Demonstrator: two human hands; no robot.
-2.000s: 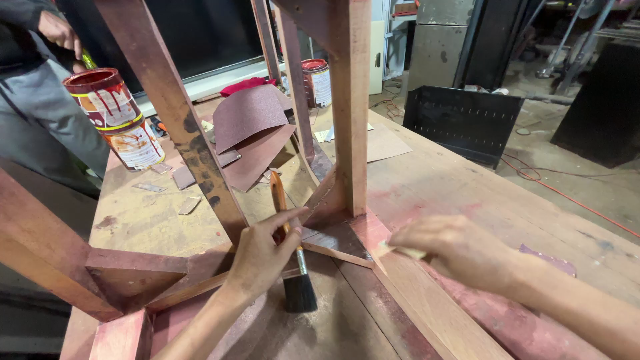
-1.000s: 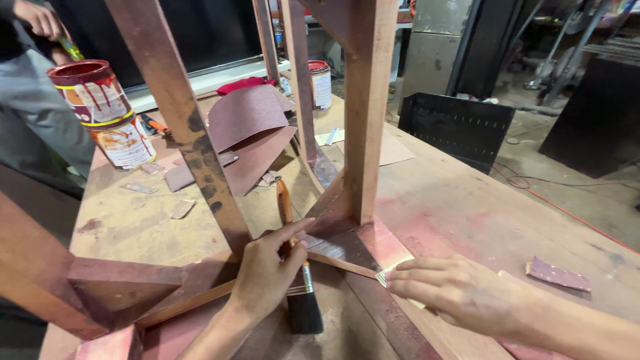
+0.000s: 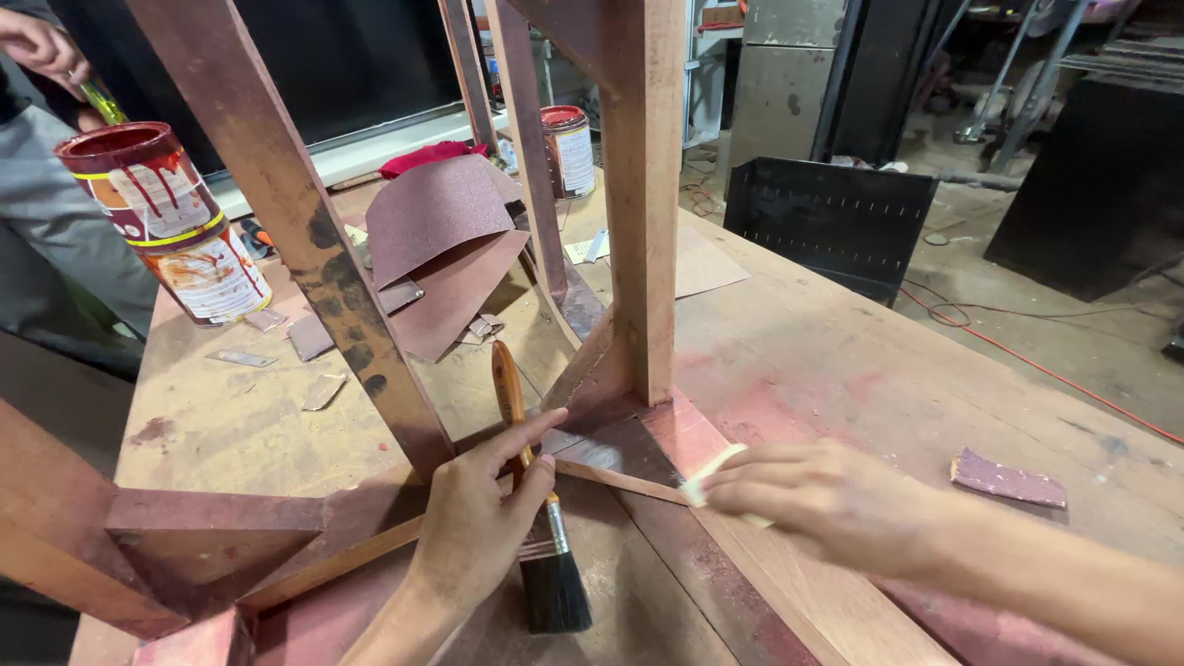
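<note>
My left hand (image 3: 486, 504) holds a paintbrush (image 3: 507, 384) by its orange wooden handle, black bristles pointing down, its fingers by the brace of a wooden frame (image 3: 638, 231). In my right hand (image 3: 814, 490) is a small pale pad or folded piece (image 3: 712, 472), whose material I cannot tell. It touches the frame's lower rail (image 3: 777, 564) near the corner joint, where the wood is partly stained red. Dark blotches mark the leaning leg (image 3: 333, 277) on the left. The frame stands on a wooden table (image 3: 823, 351) with red stains.
Two stacked paint cans (image 3: 176, 222) with red drips stand at the left, beside a person's hand (image 3: 42, 46). Sandpaper sheets (image 3: 439, 217), sandpaper scraps (image 3: 322, 392) and another can (image 3: 569, 153) lie or stand behind the frame. One purple-brown scrap (image 3: 1008, 479) lies right. A red cord (image 3: 1036, 361) crosses the floor.
My right hand has shifted slightly along the rail near the corner, the pale piece still in it. My left hand keeps the paintbrush in about the same place.
</note>
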